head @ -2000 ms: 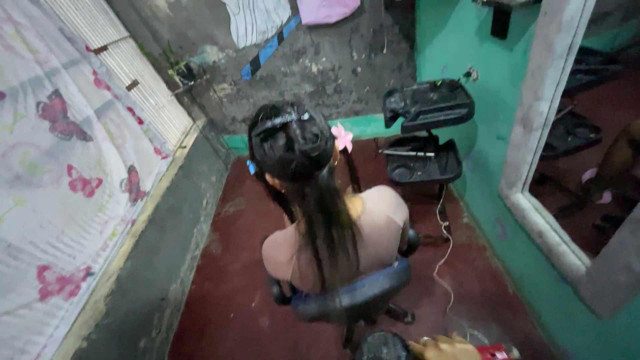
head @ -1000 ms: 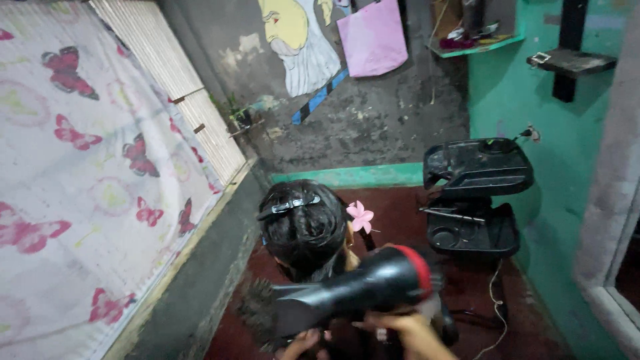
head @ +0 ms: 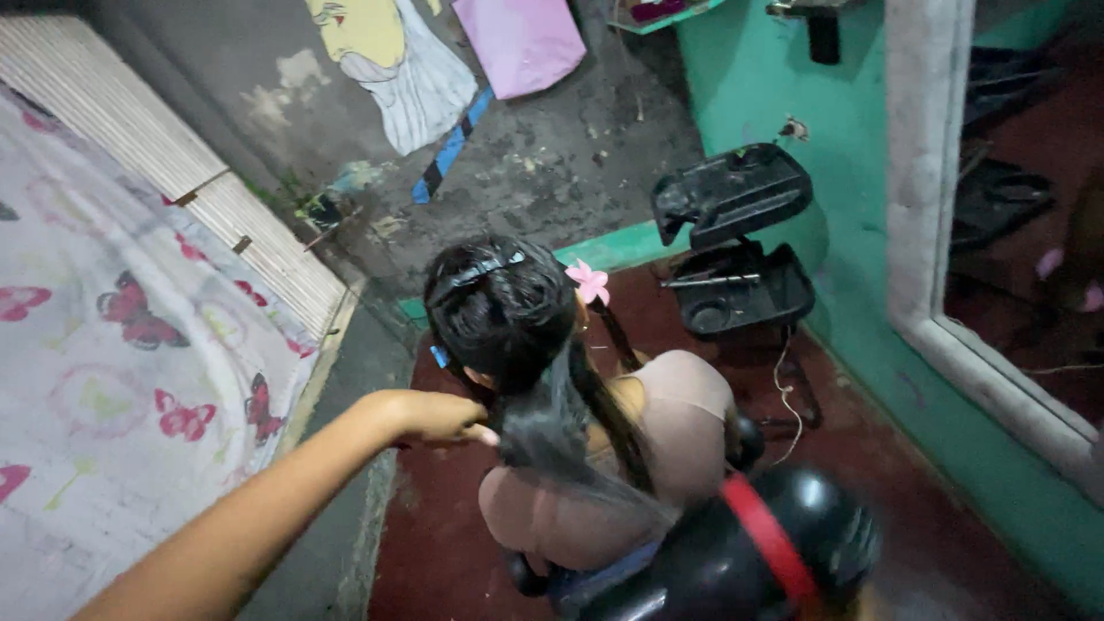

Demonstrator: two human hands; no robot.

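Observation:
A person with long dark hair sits facing away, a dark clip on top of the head, a blue clip at the left and a pink flower hair clip at the right. Beside the left of the neck is my left hand, its fingers at the hair; whether they grip strands cannot be told. A black hair dryer with a red band is at the bottom right, blurred, behind the person's shoulder. My right hand is hidden by the dryer, with only a bit of skin at its lower edge.
A black two-tier salon trolley stands ahead right, a pale cord hanging beside it. A framed mirror is along the green right wall. A butterfly-print curtain hangs at left. A pink bag hangs on the far wall.
The hair dryer has moved from behind the head to the lower right. My left hand has come to the left side of the hair. The view has shifted.

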